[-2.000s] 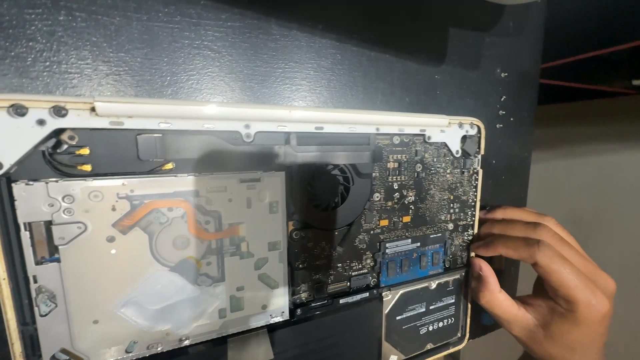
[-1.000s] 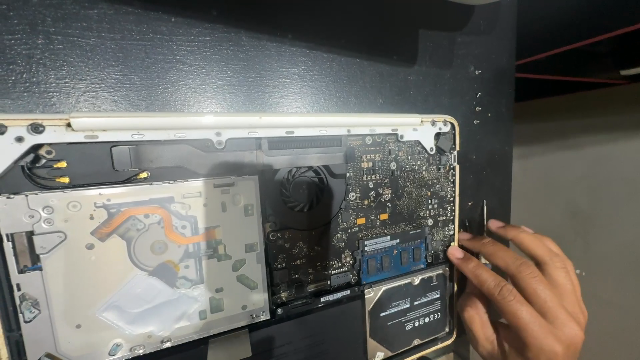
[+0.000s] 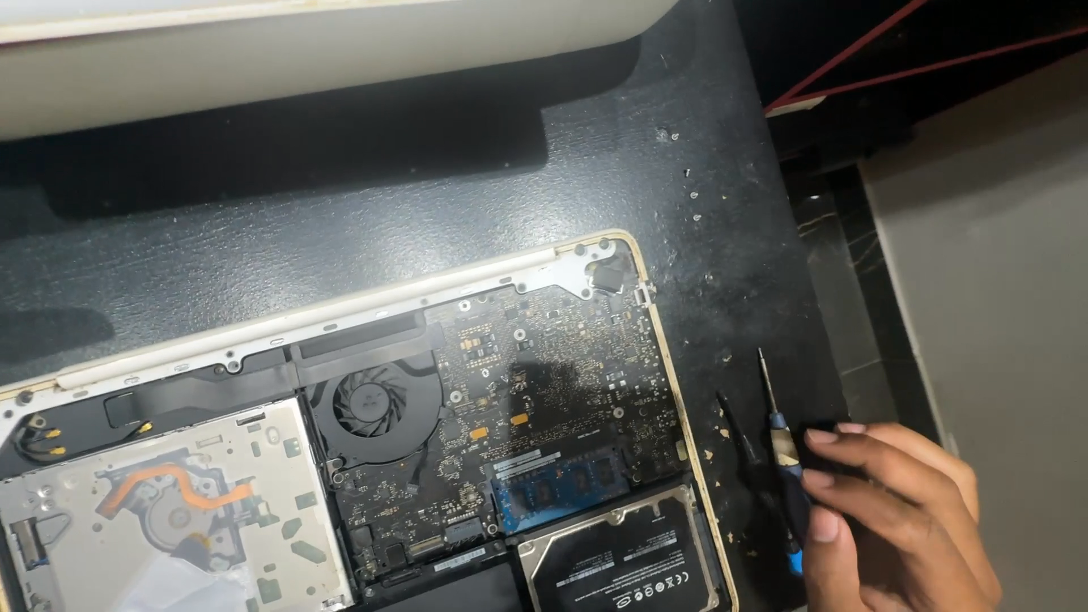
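An opened laptop lies with its insides exposed: a cooling fan (image 3: 371,406), a logic board (image 3: 561,365), a blue memory module (image 3: 563,493), a hard drive (image 3: 625,557) and an optical drive (image 3: 178,510). Right of its pale case edge lies a screwdriver (image 3: 784,450) with a thin metal shaft and a dark and blue handle. My right hand (image 3: 901,510) is beside the screwdriver's handle, fingers curved; whether they grip it is not clear. A second slim dark tool (image 3: 741,429) lies to its left. My left hand is out of view.
Several small screws (image 3: 694,195) lie on the black table (image 3: 476,204) past the laptop's upper right corner. A large pale object (image 3: 340,85) with a curved edge stands at the back. The table's right edge runs beside my right hand, with a lighter floor or wall surface beyond.
My right hand was at the laptop's right edge earlier and is now away from it, beside the screwdriver. The view has shifted and turned.
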